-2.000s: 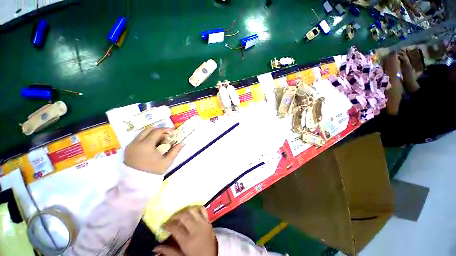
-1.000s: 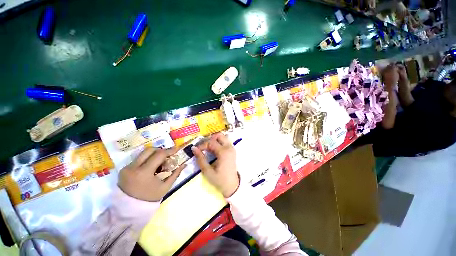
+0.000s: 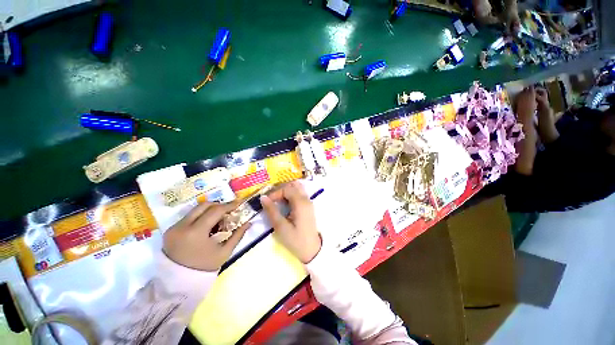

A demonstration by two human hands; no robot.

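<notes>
My left hand (image 3: 202, 237) holds a beige module (image 3: 236, 221) over the white sheet, its fingers around the near end. My right hand (image 3: 294, 219) is at the module's far end, thumb and fingertips close together on it; a small dark patch shows between the hands. Whether a pad is at the fingertips cannot be told. A yellow release sheet (image 3: 249, 288) lies below both hands, near the lap. Black strips (image 3: 317, 193) lie on the white surface, partly hidden by my right hand. Another beige module (image 3: 197, 186) lies flat just beyond my left hand.
A beige module pile (image 3: 406, 168) lies right of my hands, with pink parts (image 3: 487, 131) beyond. An upright whitish piece (image 3: 310, 153) stands at the belt edge. The green belt (image 3: 236, 101) carries blue battery cells (image 3: 108, 122) and beige modules (image 3: 121, 160). A carton (image 3: 438, 269) is below right.
My right hand has left the yellow sheet and come to the module in my left hand. The yellow sheet has shifted up and right. The cells and modules on the belt have moved right.
</notes>
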